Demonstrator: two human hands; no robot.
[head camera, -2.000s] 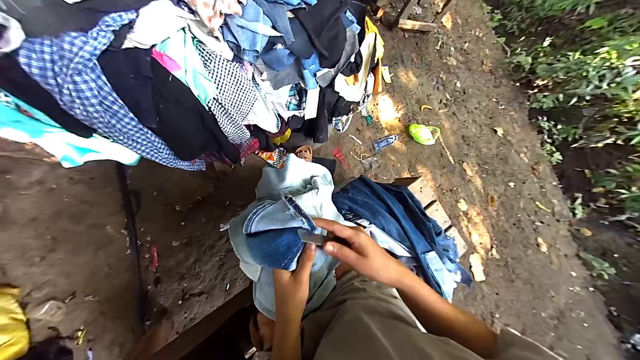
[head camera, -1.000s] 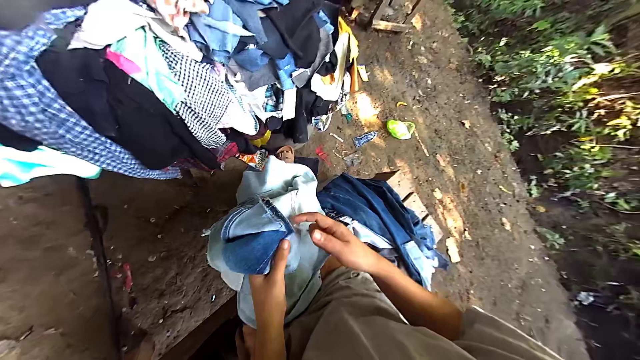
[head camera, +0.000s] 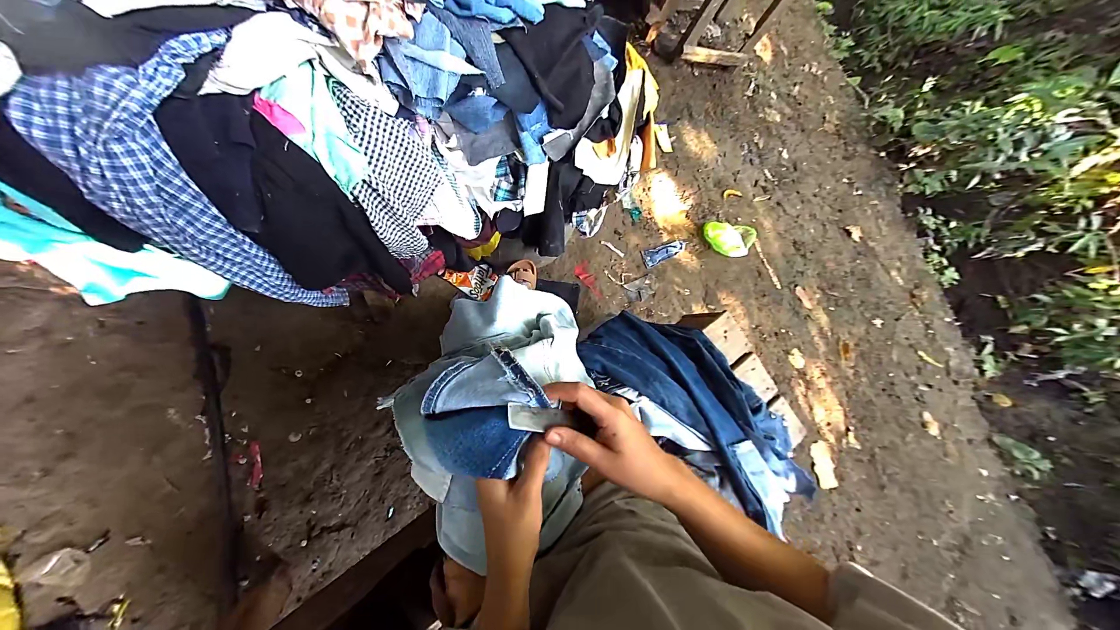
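On my lap lies a light blue denim piece (head camera: 516, 319), with a darker denim pocket piece (head camera: 472, 440) on top of it. My left hand (head camera: 516, 490) grips the lower edge of the pocket piece, thumb up. My right hand (head camera: 612, 433) pinches a small flat grey blade or strip (head camera: 535, 418) between thumb and fingers, its end over the pocket piece close to a dark stitched seam (head camera: 521, 376). Whether the strip touches the cloth is hard to tell. Dark blue jeans (head camera: 674, 367) lie just right of my hands.
A large heap of mixed clothes and cloth scraps (head camera: 306, 157) fills the upper left. Under the jeans shows a wooden slatted crate (head camera: 748, 363). A green plastic bag (head camera: 728, 239) and denim scraps lie on the dirt ground. Plants (head camera: 1024, 140) grow along the right.
The grey strip in my right hand shows plainly now; one second ago it was hard to see, with the fingers more spread. My left hand has stayed on the denim.
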